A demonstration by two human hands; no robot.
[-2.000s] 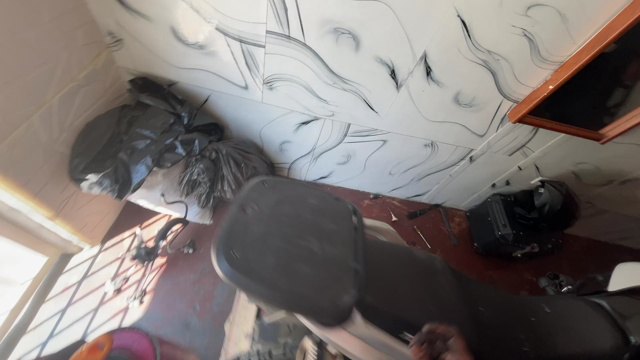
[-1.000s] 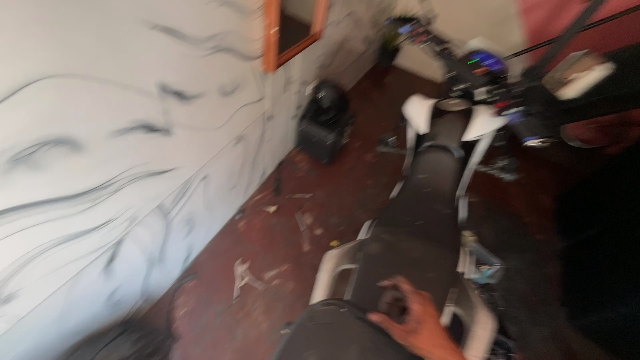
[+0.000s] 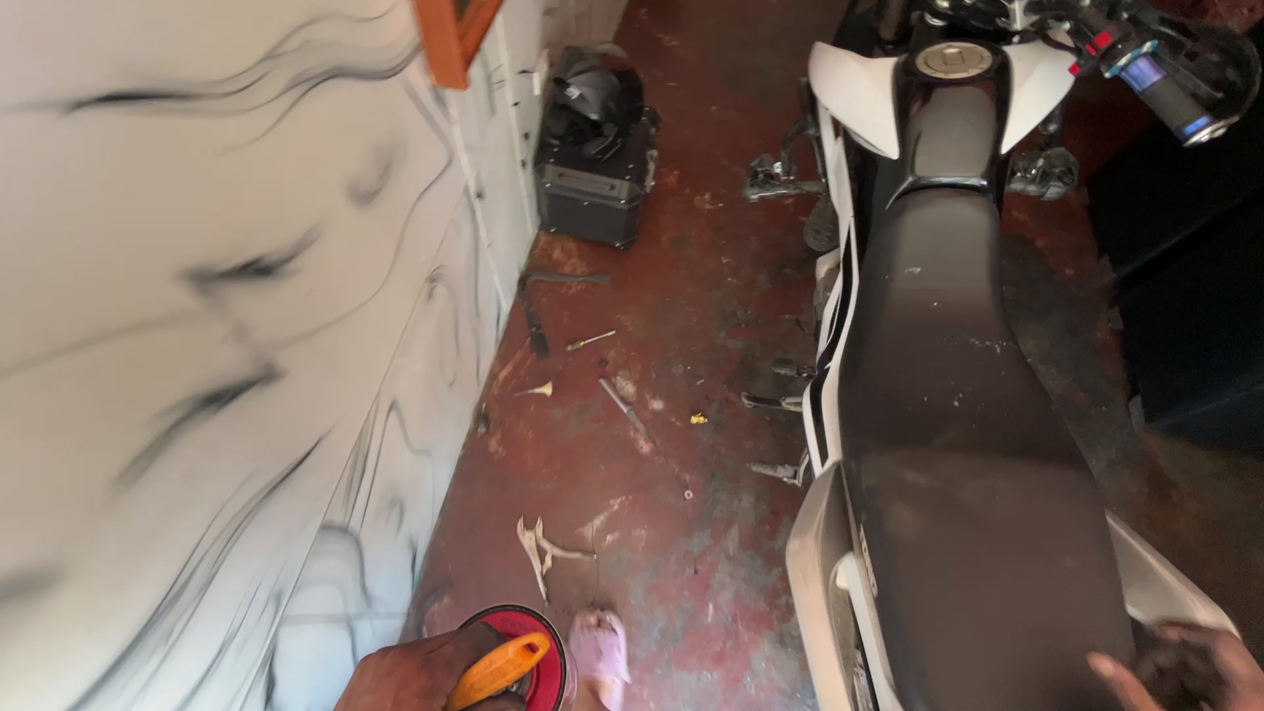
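Observation:
My left hand point(image 3: 425, 673), at the bottom edge, holds a round red-lined container point(image 3: 549, 681) together with an orange handle point(image 3: 506, 668) that lies across its opening. What is on the handle's other end is hidden. At the bottom right, my right hand point(image 3: 1190, 667) is at the rear right edge of the long black motorcycle seat point(image 3: 973, 474), thumb over the seat. Something dark shows between its thumb and fingers; whether it is a held thing or shaded fingers I cannot tell. Ahead are the white-sided tank's round metal fuel cap point(image 3: 953, 60) and the right handlebar grip point(image 3: 1170, 94).
Pliers point(image 3: 538, 553), a screwdriver point(image 3: 592, 341), a metal rod point(image 3: 624, 405) and small parts lie on the red floor. A black case point(image 3: 592, 197) with a dark helmet-like thing on top stands by the patterned wall point(image 3: 247, 296). A foot in a pink slipper point(image 3: 599, 647) is beside the container.
The view has swung strongly. My right hand, over the seat one second ago, is now at its rear right edge. My left hand and the container have come into view since then.

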